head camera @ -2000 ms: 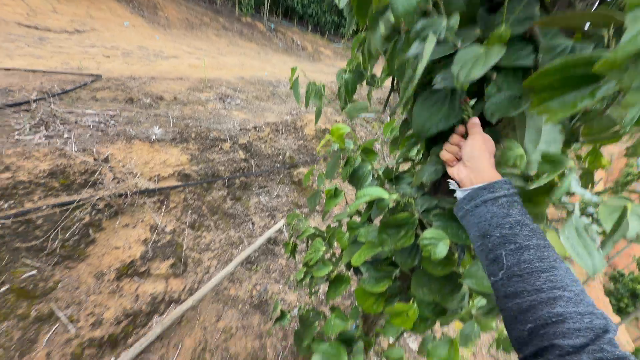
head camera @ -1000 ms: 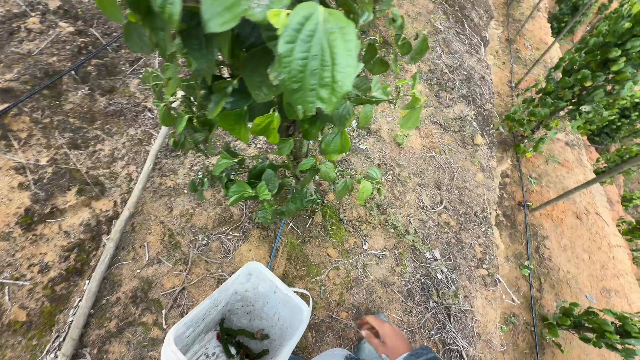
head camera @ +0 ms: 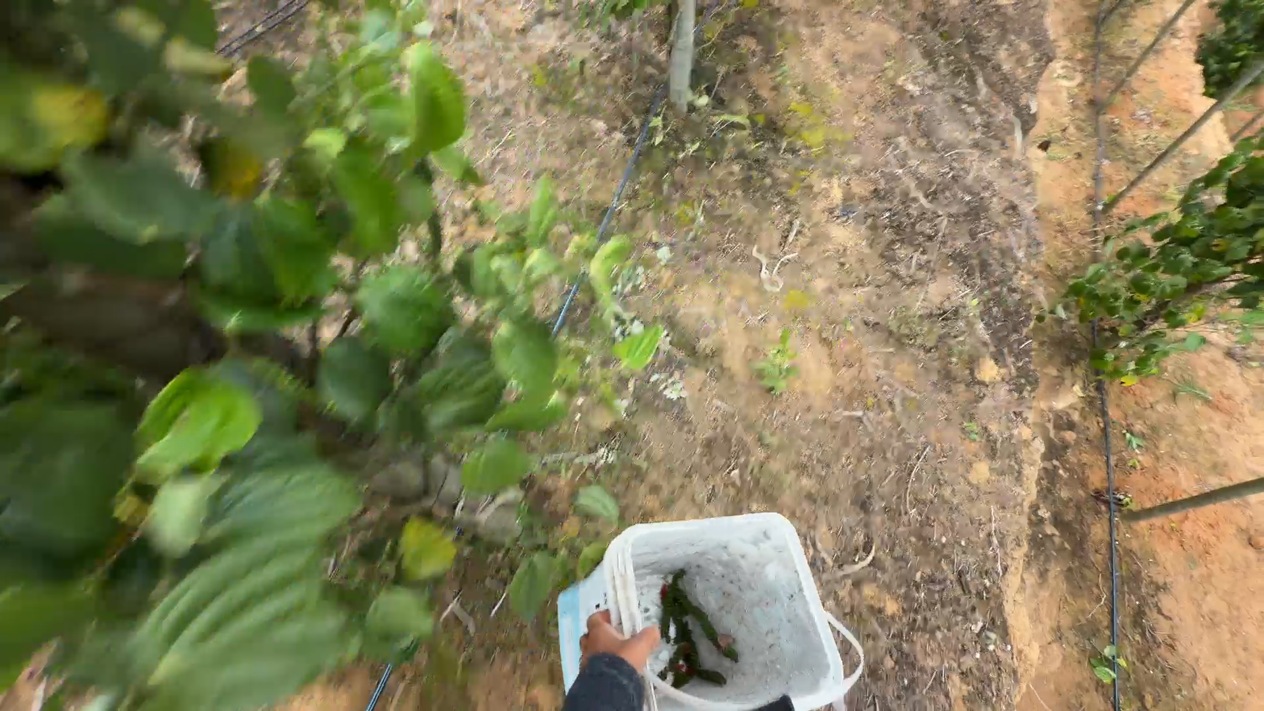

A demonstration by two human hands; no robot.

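A white plastic bucket [head camera: 790,592] is at the bottom centre, tilted so its inside shows. Several dark green pepper spikes [head camera: 681,632] with a few red berries lie in it. My left hand [head camera: 617,642], in a dark sleeve, grips the bucket's left rim and the white strap there, thumb toward the inside. My right hand does not show; a small dark patch at the bottom edge below the bucket may be a sleeve. A leafy pepper vine [head camera: 395,306], blurred by motion, fills the left side, its lower leaves close to my left hand and the bucket.
Dry soil with plant litter [head camera: 869,434] slopes beside the vine. A thin blue-black hose [head camera: 607,212] runs past a pale post [head camera: 681,54] at the top. At right are a black irrigation line [head camera: 1108,444], slanting poles [head camera: 1195,501] and another leafy vine [head camera: 1175,267].
Two seconds ago my right hand was up at the vine's leaves; one second ago it was low, beside the bucket. Now it is out of sight, and my left hand shows on the bucket rim. The view has swung down.
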